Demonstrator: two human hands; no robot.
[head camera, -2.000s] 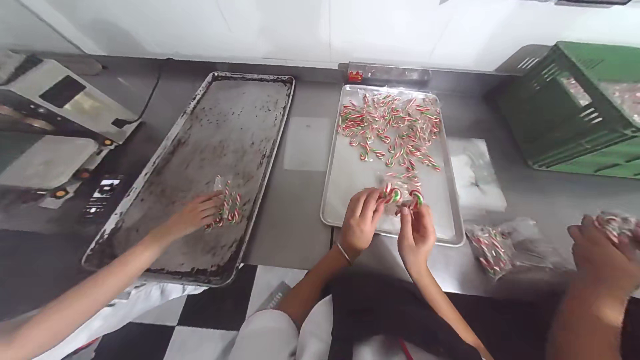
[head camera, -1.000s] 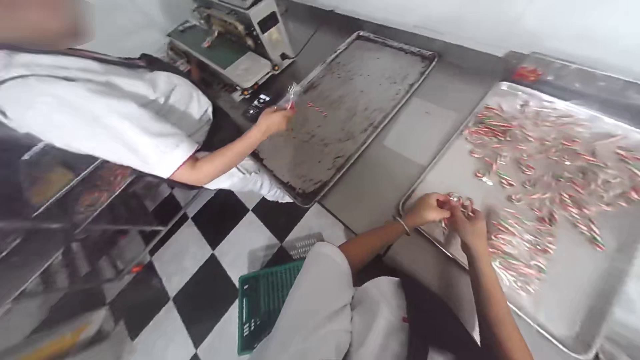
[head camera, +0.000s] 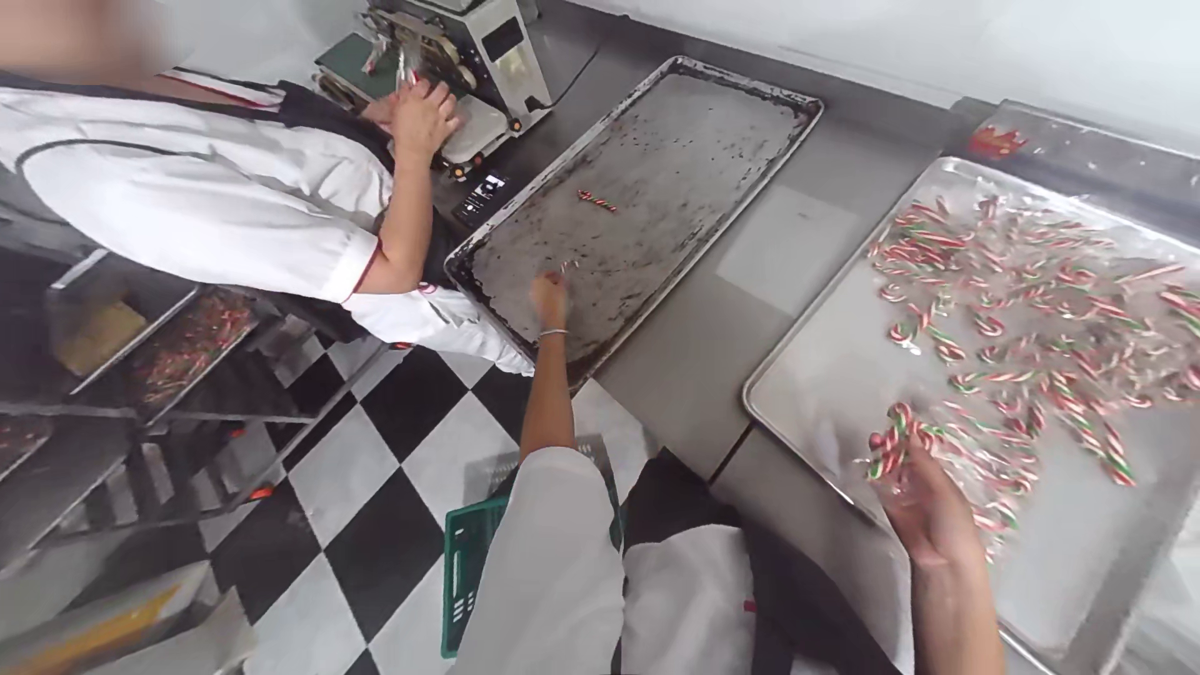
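My left hand (head camera: 551, 298), with a band at its wrist, reaches over the near end of a worn, dark-edged metal baking tray (head camera: 623, 321). A small red and white candy cane (head camera: 569, 267) shows at its blurred fingertips. Farther up that tray lies another wrapped candy cane (head camera: 597, 201). Over the near left part of a shiny metal tray (head camera: 816, 370), my right hand (head camera: 923, 502) holds several candy canes (head camera: 895, 441) in clear wrap. A heap of red, white and green wrapped candy canes (head camera: 1050, 309) covers much of this second tray.
At the left a co-worker's hands (head camera: 422, 117) hold a clear packet by a tabletop machine (head camera: 502, 56). A phone (head camera: 483, 195) lies beside the dark tray. Below are a green plastic crate (head camera: 473, 562) and a rack with trays of candy (head camera: 197, 352).
My hands, together at the shiny tray before, are now apart; the left has moved over to the dark tray. The co-worker's hand has left that tray for the machine. The view has swung left.
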